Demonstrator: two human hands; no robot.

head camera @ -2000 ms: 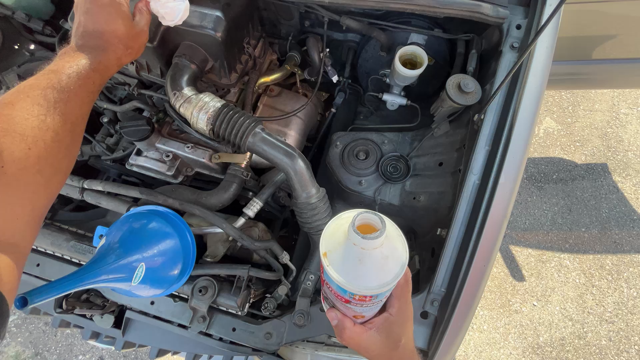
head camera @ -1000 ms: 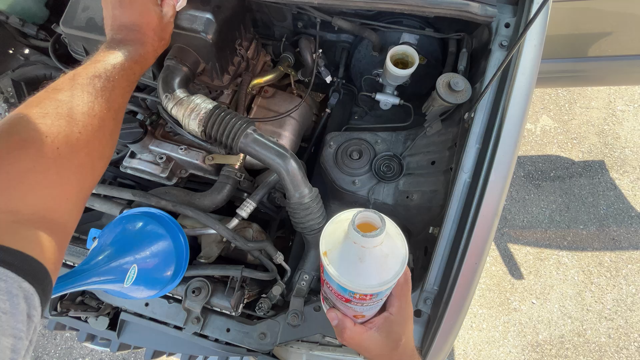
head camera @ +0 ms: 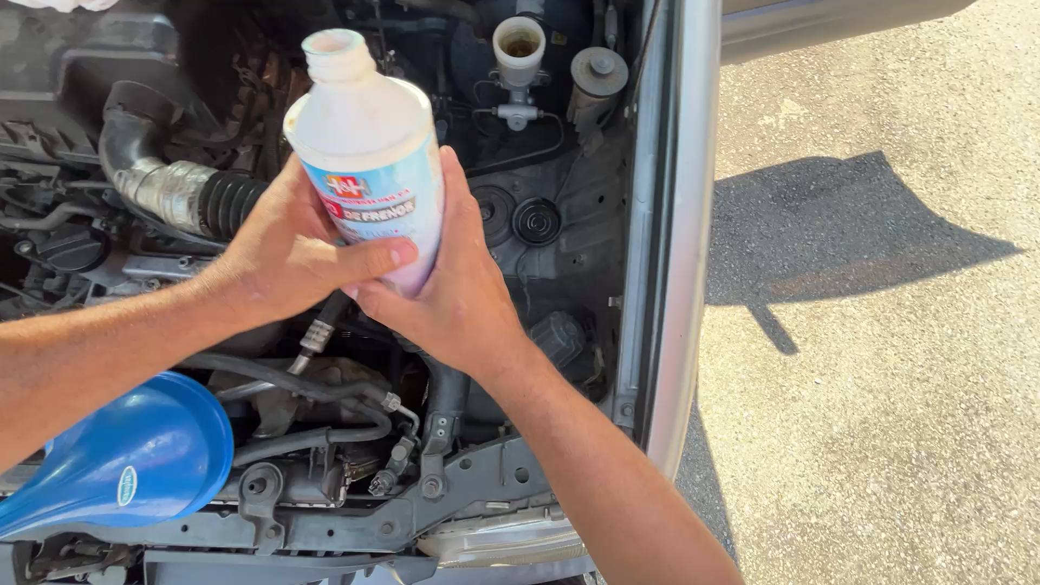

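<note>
A white plastic bottle of brake fluid (head camera: 366, 138), uncapped and with a printed label, stands nearly upright between my two hands over the engine bay. My left hand (head camera: 305, 252) grips its lower left side, thumb across the front. Around the lower right side wraps my right hand (head camera: 455, 284). To the right of the bottle's neck is the uncapped brake fluid reservoir (head camera: 519, 45), with dark fluid or residue inside. Its likely black cap (head camera: 536, 221) lies on the strut tower, right of my right hand's fingers.
A blue funnel (head camera: 138, 455) lies on its side at the front left. Close by the reservoir stands a metal canister (head camera: 600, 73). A ribbed intake hose (head camera: 183, 195) crosses behind my left hand. The fender edge (head camera: 682, 244) borders the bay on the right, with pavement beyond.
My left hand has come down from the upper left and taken hold of the bottle beside my right hand. The bottle has moved up and nearer the reservoir.
</note>
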